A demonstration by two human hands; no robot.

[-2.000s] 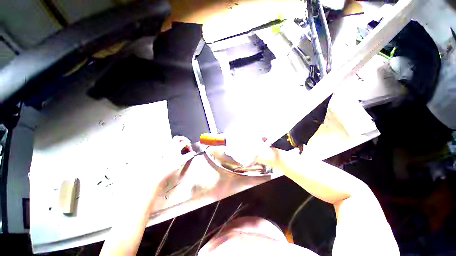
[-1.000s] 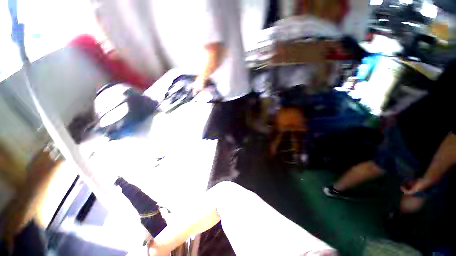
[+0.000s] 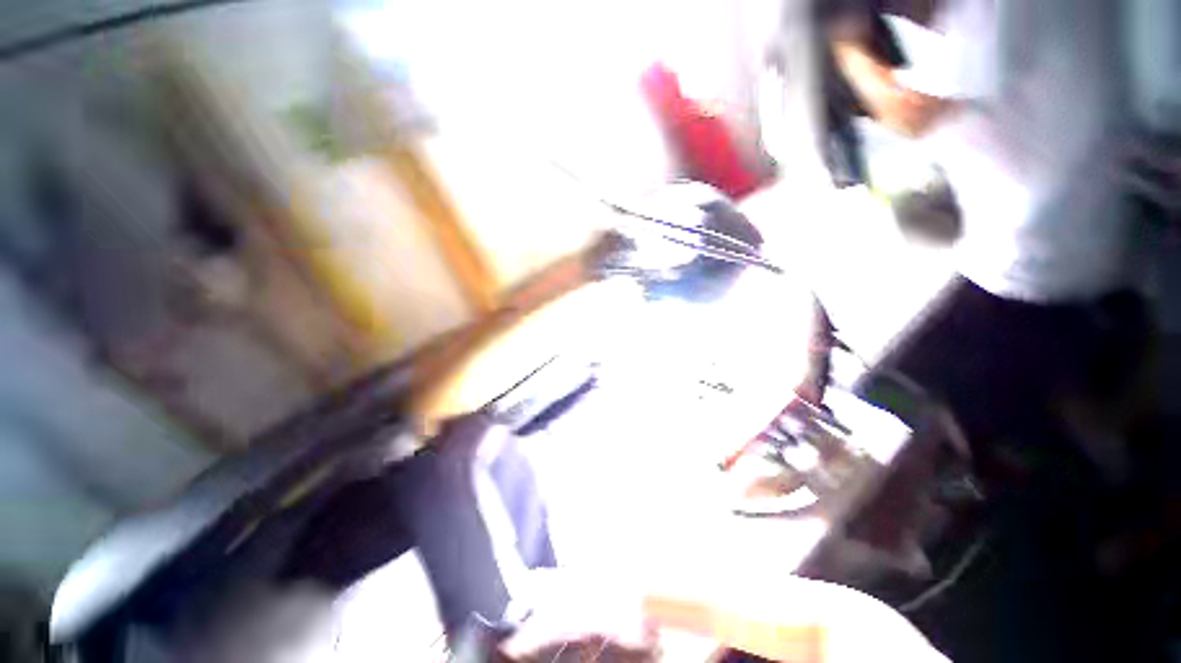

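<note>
The view is blurred and glaring. Dark cloth [image 3: 447, 525] lies on the white table left of centre, with a pale strip [image 3: 499, 499] along it. A bright arm reaches in from the bottom right. My right hand [image 3: 576, 635] seems to be at its end, at the bottom edge beside the cloth, cut off and washed out. Whether it holds anything cannot be told. I cannot make out my left hand. An object with a reddish-orange part, possibly the iron [image 3: 784, 473], is at the table's right side.
A long dark padded form [image 3: 194, 538] runs behind the table at left. A person in a light top [image 3: 1062, 168] stands at the upper right. A rounded dark and white object [image 3: 686, 246] and a red thing [image 3: 706, 136] are at the back. A thin cord hangs at lower right.
The view has swung back left from the workshop floor and seated person. The dark cloth and long padded form show again, and the standing person has shifted to the right of the picture.
</note>
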